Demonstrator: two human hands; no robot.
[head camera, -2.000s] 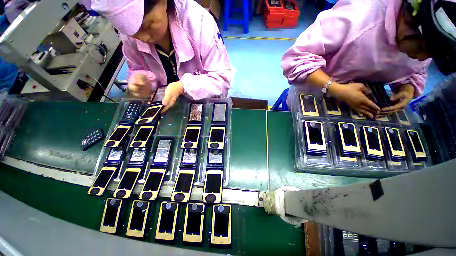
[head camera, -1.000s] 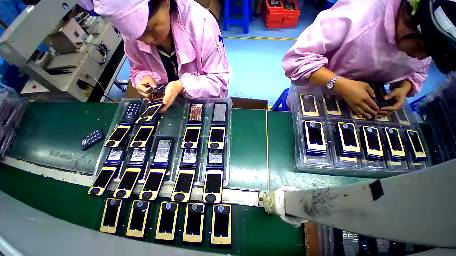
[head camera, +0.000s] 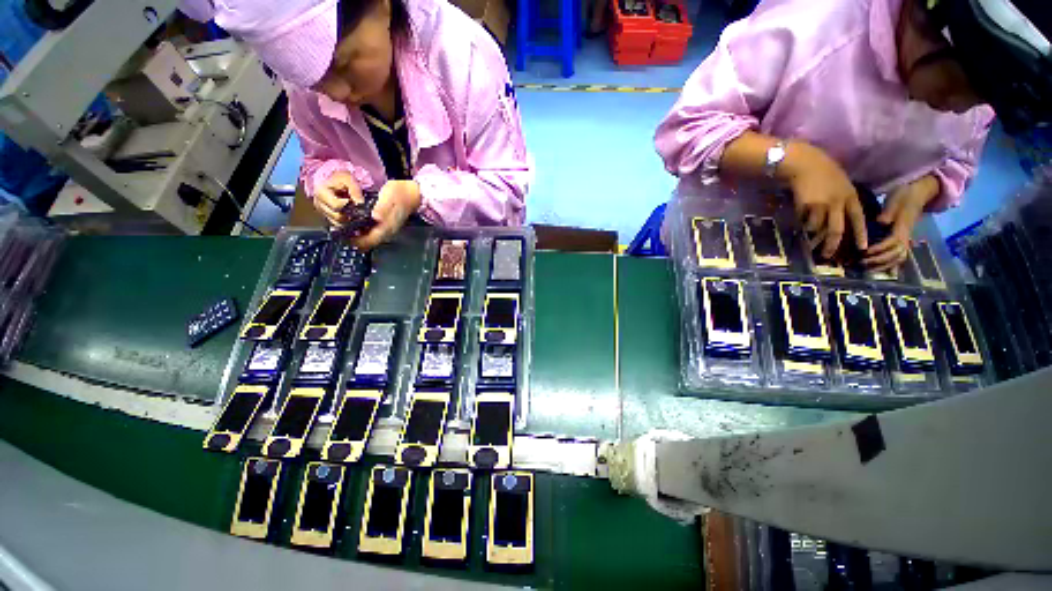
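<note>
Neither of my hands is in view. Closed gold-rimmed phones (head camera: 384, 509) lie in a row on the green belt nearest me. Behind them a clear blister tray (head camera: 525, 346) holds opened phones, with gold-rimmed screen parts (head camera: 423, 428) and silvery or reddish inner faces (head camera: 376, 346). Two keypad parts (head camera: 302, 261) show at its back left. One middle pocket in its back row shows no phone. A small dark keypad piece (head camera: 212, 321) lies alone left of the tray.
Across the belt, one person (head camera: 427, 127) holds a small dark part; another (head camera: 808, 104) works over a second phone tray (head camera: 756, 375). A pale metal rail (head camera: 554, 453) runs along the belt. A grey-white arm (head camera: 808, 473) crosses lower right. Stacked trays (head camera: 17, 283) stand far left.
The gold-rimmed part the left person held over the tray's back left is gone from there, showing a keypad part. That person's hands now hold a small dark part. The right person's hands have shifted.
</note>
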